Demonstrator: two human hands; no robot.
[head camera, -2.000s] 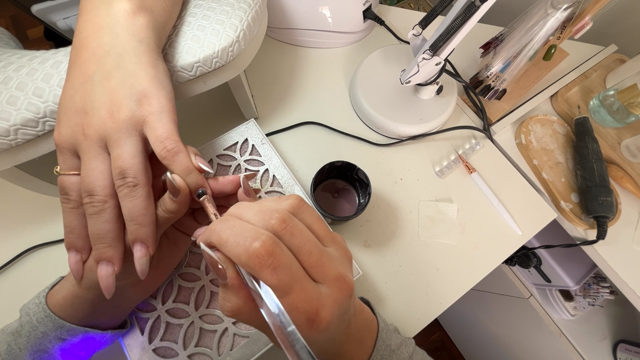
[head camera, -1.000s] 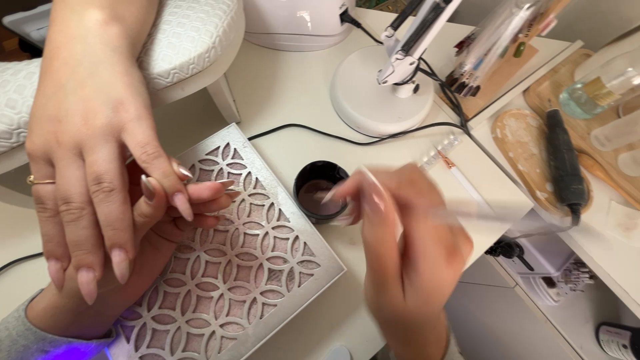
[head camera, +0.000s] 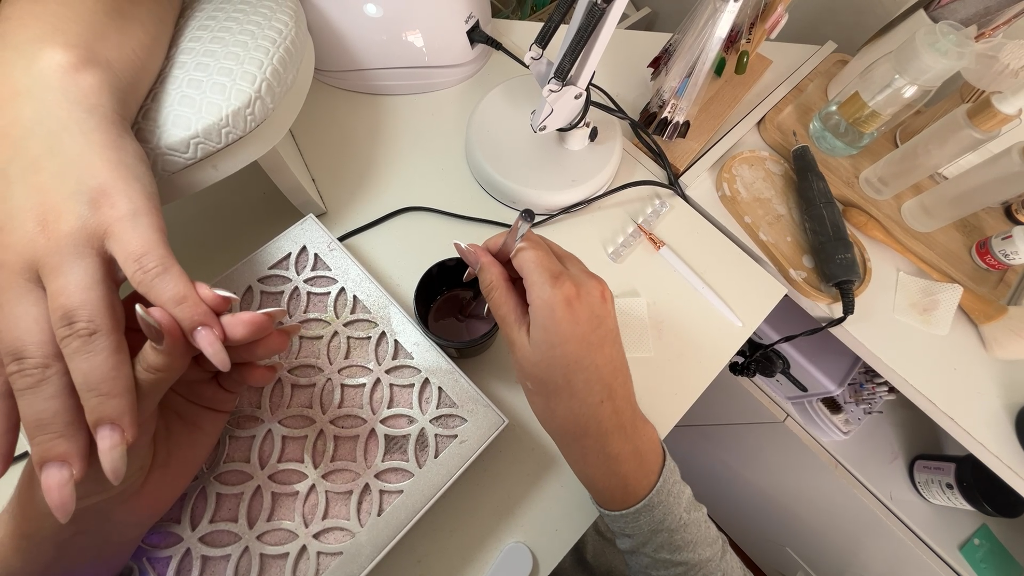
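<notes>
My left hand (head camera: 180, 384), palm up above a silver lattice-topped dust collector (head camera: 320, 448), holds a finger of another person's hand (head camera: 72, 264), which reaches in from the upper left. That person's long nails are pale pink. My right hand (head camera: 560, 344) grips a slim tool with a clear handle (head camera: 518, 232); its lower end points into a small black pot (head camera: 454, 308) of dark purplish liquid, where the tip is mostly hidden. Right of that hand, a white-handled nail brush (head camera: 696, 284) lies with its copper-coloured ferrule on a clear rest (head camera: 638, 230).
A white lamp base (head camera: 544, 144) stands behind the pot, with a black cable (head camera: 424, 210) across the table. At upper left is a padded armrest (head camera: 228, 80). On the right lie a nail drill (head camera: 824, 216), bottles (head camera: 872, 88) and a square wipe (head camera: 926, 302); nail swatches (head camera: 680, 80) stand at the back.
My right hand has left the other person's fingertip and moved right to the black pot, with the tool still in it. My left hand keeps hold of that person's finger.
</notes>
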